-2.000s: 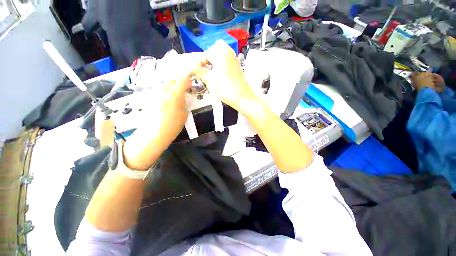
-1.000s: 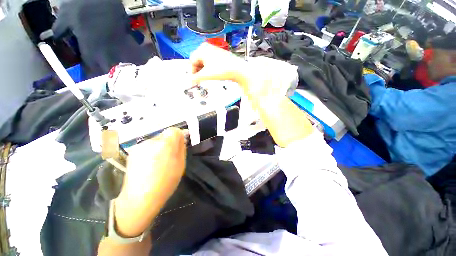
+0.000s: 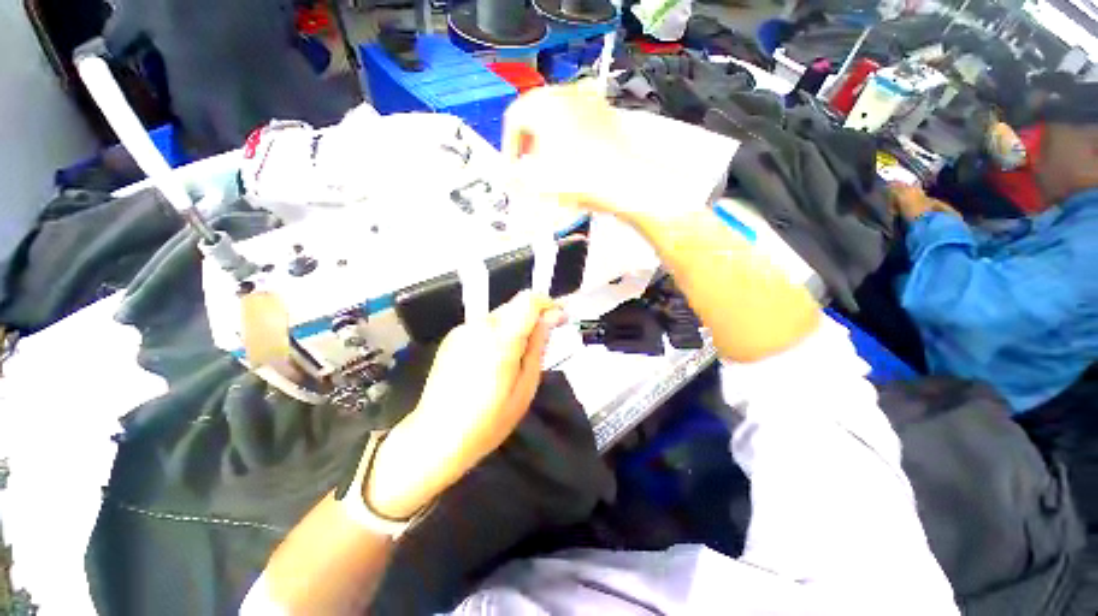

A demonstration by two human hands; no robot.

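The white sewing machine head with a blue stripe lies across the middle. A dark flat panel is on its near side, crossed by white strips. My left hand is in front of that panel, fingertips together near its right end; whether they hold something cannot be told. My right hand is over the right part of the machine top, overexposed, its fingers curled; its hold is unclear. The dark grey garment with a pale stitched line lies below the machine.
Black thread cones stand on a blue stand behind. Small dark cloth scraps lie right of the machine. More dark garments are piled at the right. A person in a blue sleeve works at the right. A white rod rises at the left.
My left hand has moved right along the machine front, uncovering the metal parts at its left end. My right hand has shifted right. The camera view has moved slightly.
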